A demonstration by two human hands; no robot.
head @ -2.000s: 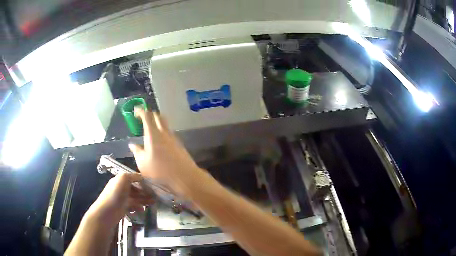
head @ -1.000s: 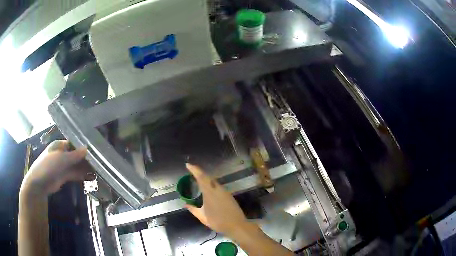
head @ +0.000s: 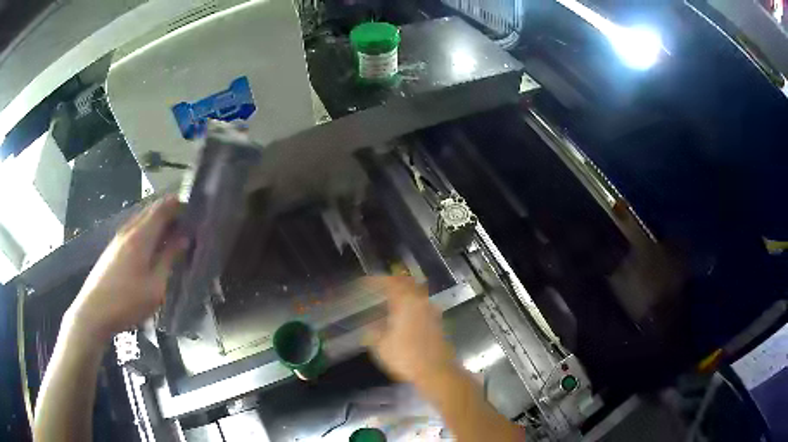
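My left hand holds the squeegee, a long metal bar, upright and slightly tilted over the left of the stencil. The open green solder paste jar stands at the front edge of the stencil frame, with grey inside. My right hand is blurred, to the right of the jar and apart from it. It covers the spot around a small brownish-yellow piece, probably the spatula handle; whether the fingers grip it cannot be told. The dark stencil area lies behind.
A second paste jar with a green lid stands on the crossbeam. The white print head cover is behind at the left. A side rail runs at the right. The green jar lid is cut off by the bottom edge.
My right hand has let go of the open jar and moved right. The jar, first on the crossbeam, then in my right hand, now stands at the frame. My left hand has turned the squeegee more upright.
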